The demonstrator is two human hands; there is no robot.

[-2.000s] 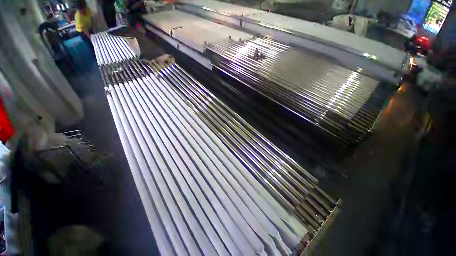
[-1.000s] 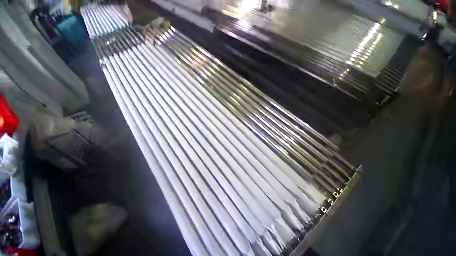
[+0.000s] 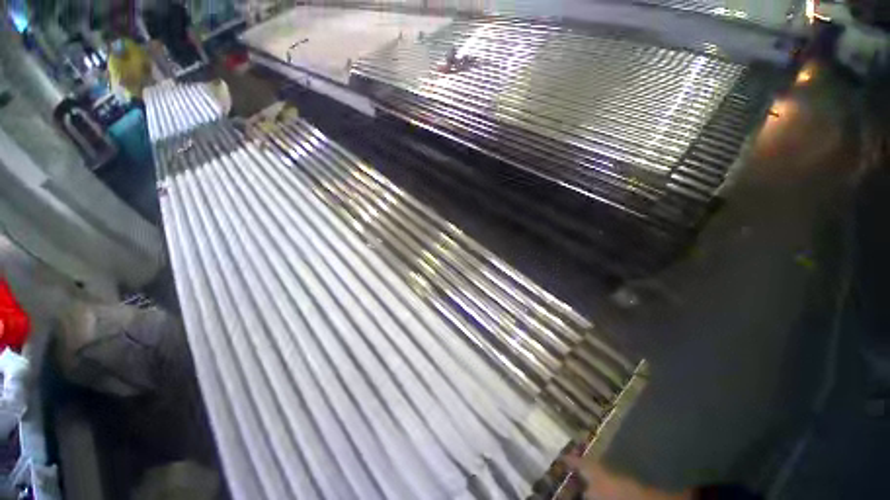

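Observation:
White strips [image 3: 322,332] lie parallel along the long rack in front of me, with crumpled ends at the near end. Bare metal bars [image 3: 488,303] run beside them on the right. The end rail [image 3: 615,405] crosses the bar ends. My right hand [image 3: 600,480] is at the bottom edge, partly cut off and blurred, with a dark sleeve. Its fingers are at the near end of the rack by the strip ends and end rail; whether they grip anything is unclear. My left hand is not in view.
A second rack with shiny bars [image 3: 586,98] stands beyond a dark gap. A person in yellow [image 3: 127,66] is at the far left. A red thing [image 3: 12,317] and white cloth [image 3: 15,381] are at the left edge. Grey floor [image 3: 742,322] lies right.
My right hand has come into view at the bottom, at the rack's near end. The view has shifted, so the far end and the person in yellow show again.

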